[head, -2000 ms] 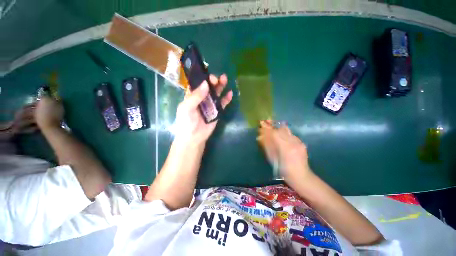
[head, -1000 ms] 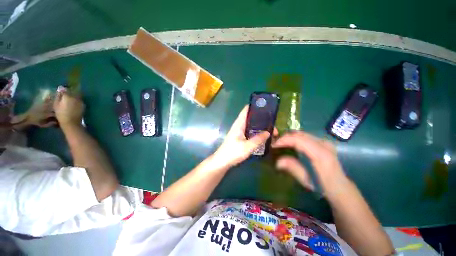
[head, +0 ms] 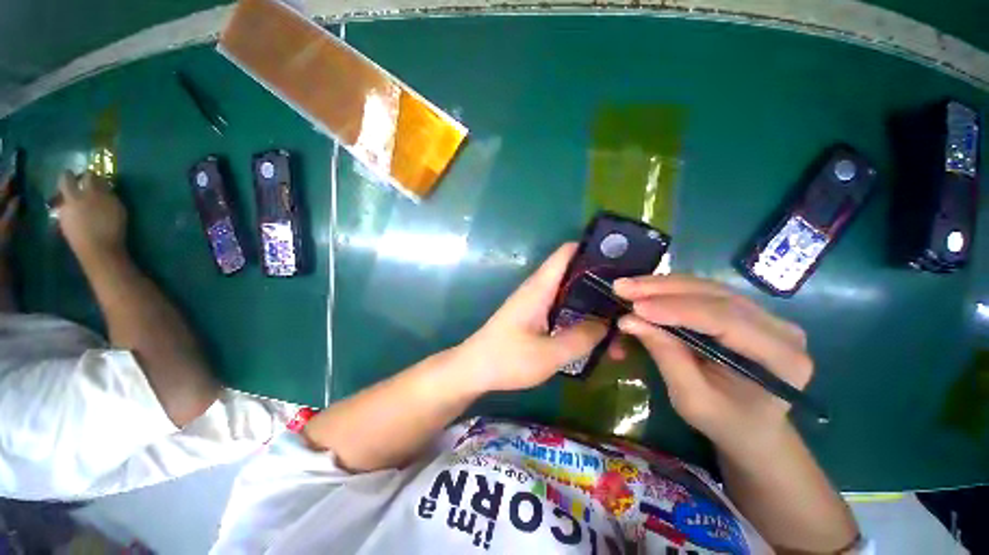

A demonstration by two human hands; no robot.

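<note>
A black phone housing (head: 613, 247) with a silver disc at its top end and a silver-blue board area at its lower end is in front of me. My left hand (head: 526, 331) grips its lower left side, thumb over the board area. My right hand (head: 721, 352) holds black tweezers (head: 748, 371) like a pen. The tweezer tip is at the middle of the housing, below the disc. Whether the tip carries a small piece is too small to tell. The housing is over yellow-green bench tape (head: 634, 146).
An amber sheet in a clear bag (head: 336, 92) lies at upper left. Two housings (head: 278, 206) and other tweezers (head: 202, 103) lie left of it. At right are a loose housing (head: 811, 222) and a stacked black block (head: 935, 184). Another worker's arm (head: 136, 293) is at left.
My left hand has brought the housing from upper left to the tape area, away from the amber sheet. My right hand has come to the housing, and the tweezers now point at its middle.
</note>
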